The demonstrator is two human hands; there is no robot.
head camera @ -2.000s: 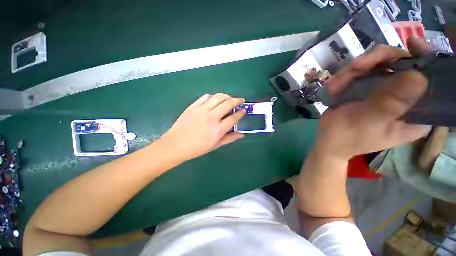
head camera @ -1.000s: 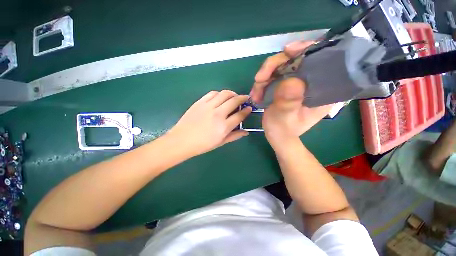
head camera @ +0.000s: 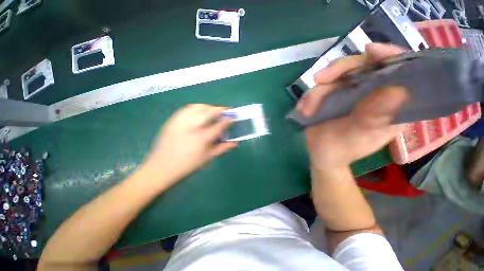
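My left hand (head camera: pixel 193 132) holds the left side of a white plastic housing (head camera: pixel 258 120) on or just above the green bench; hand and housing are slightly blurred. A small blue circuit board (head camera: pixel 229 114) shows at the housing's upper left, partly under my fingers. My right hand (head camera: pixel 345 122) is wrapped around the thick dark grey electric screwdriver (head camera: pixel 424 87). Its front end points left, to the right of the housing and apart from it. No screw can be made out.
The screw feeder (head camera: pixel 347 45) stands behind my right hand, with the pink-red parts tray (head camera: pixel 432 132) beyond. Several housings (head camera: pixel 217 25) lie past the pale metal rail (head camera: pixel 175 72). A heap of small components (head camera: pixel 20 193) is at far left. A person's sleeve (head camera: pixel 451 164) shows at right.
The screwdriver has moved right, off the housing. My left hand and the housing have shifted left. The housing that lay alone at left on the near bench is gone from there; another shows beyond the rail.
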